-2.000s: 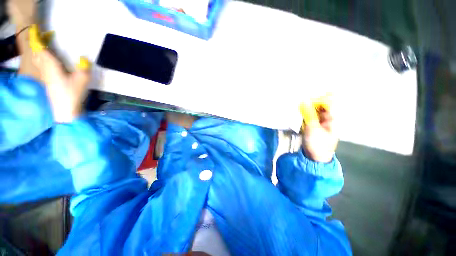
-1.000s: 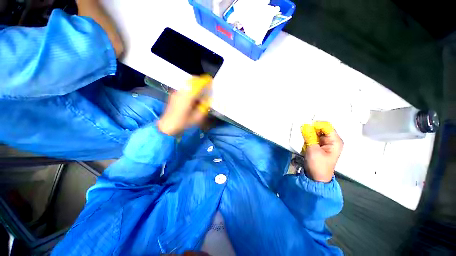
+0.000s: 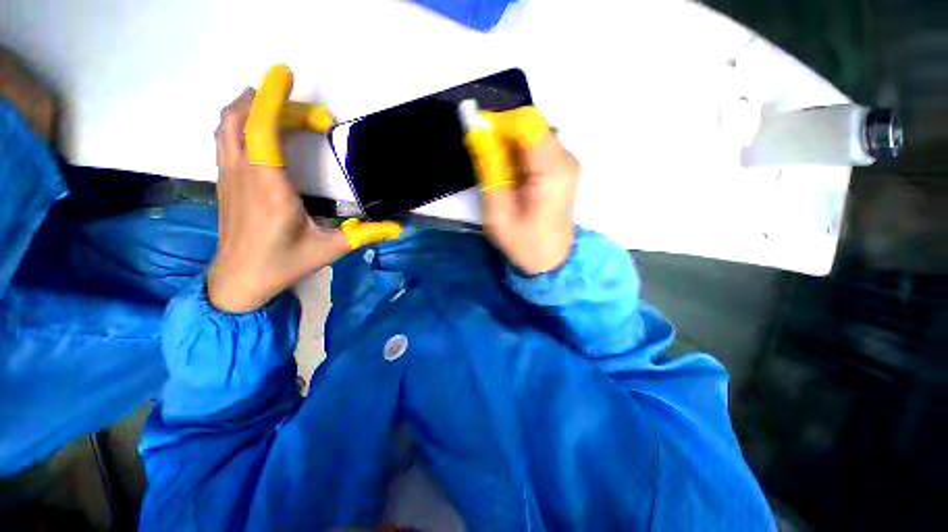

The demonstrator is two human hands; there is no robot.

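The phone screen [image 3: 416, 151] is a glossy black rectangle, tilted with its right end higher in the picture, over the front part of the white bench. My left hand [image 3: 272, 197], with yellow finger cots, holds its left end: a fingertip is at the upper left corner and the thumb at the lower left edge. My right hand [image 3: 528, 177], also with yellow cots, is over the screen's right part. A small white wipe [image 3: 471, 112] is pinched in its fingers and partly hidden by them. Whether the wipe touches the glass cannot be told.
The white bench [image 3: 644, 125] runs across the view. A whitish bottle with a dark cap [image 3: 816, 136] lies on its side at the right end. The edge of a blue bin [image 3: 473, 10] shows at the top. A neighbour's blue sleeve [image 3: 26, 187] is at the left.
The screen lay flat on the bench earlier; now my left hand has taken hold of it. My right hand has moved left onto the screen. The view has turned and the bin is mostly out.
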